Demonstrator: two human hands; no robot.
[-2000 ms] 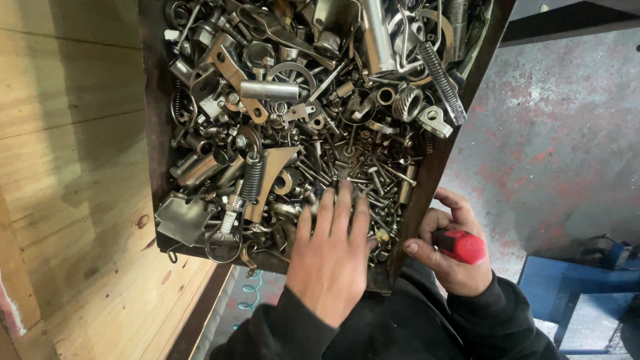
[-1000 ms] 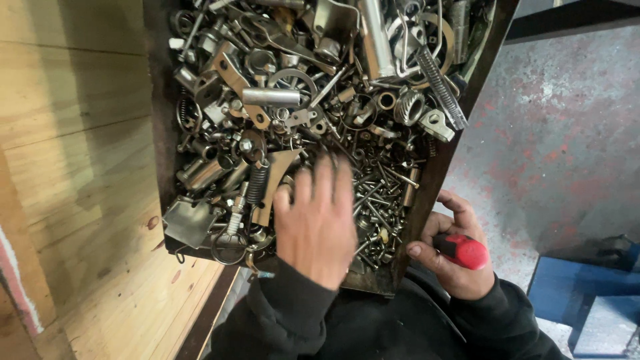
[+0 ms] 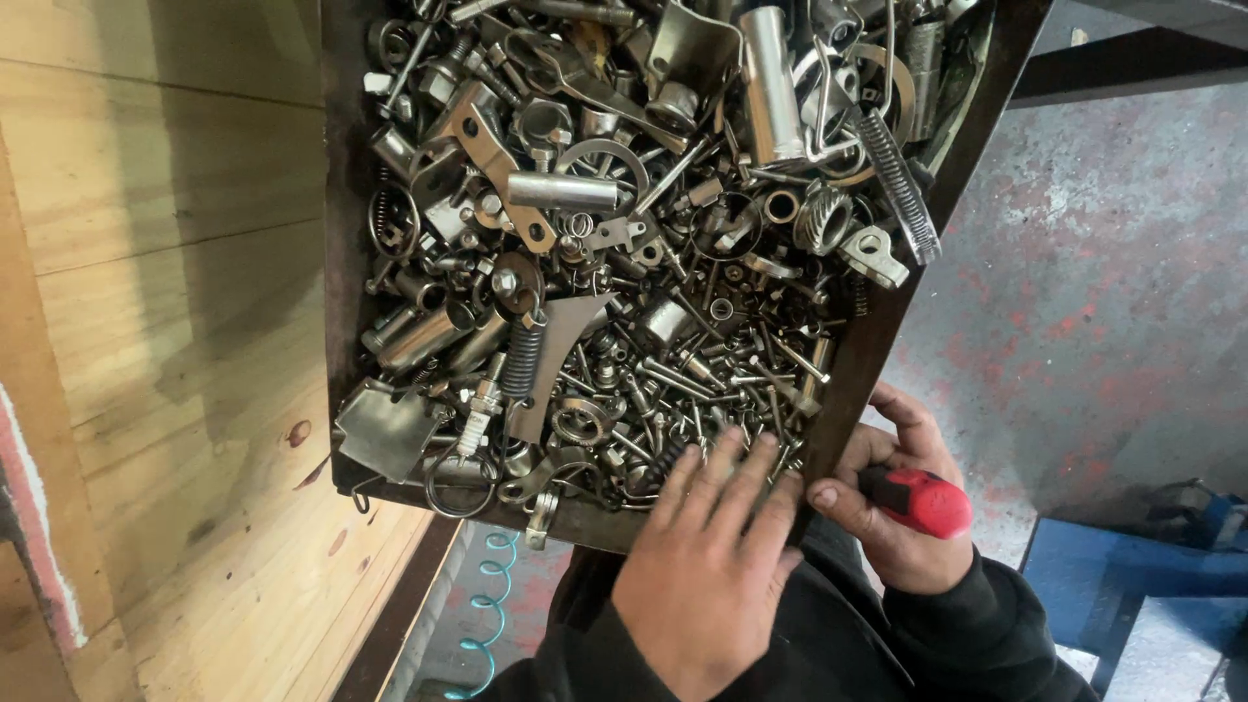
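Note:
My left hand [image 3: 707,565] lies palm down over the near right corner of a dark metal tray [image 3: 863,361], its spread fingertips on loose screws and bolts [image 3: 682,380]. Beside the tray's right wall, my right hand [image 3: 912,517] is closed around a red and black handle [image 3: 921,500]; the rest of that tool is hidden. Metal parts fill the tray: a spark plug [image 3: 476,419], a dark coil spring [image 3: 524,361], a flat curved metal plate [image 3: 558,361], a steel tube [image 3: 770,88], a small helical gear [image 3: 821,222] and a long spring [image 3: 899,190] across the right wall.
Pale wooden boards [image 3: 195,292] run along the left. Below the tray hangs a coiled turquoise hose [image 3: 487,604]. A worn grey floor with red patches [image 3: 1072,322] shows at right, with blue panels [image 3: 1102,575] at the lower right and a dark beam [image 3: 1131,63] at the upper right.
My left hand has moved from among the parts toward the tray's near right corner, uncovering small screws and a ring. My right hand still holds the red and black handle.

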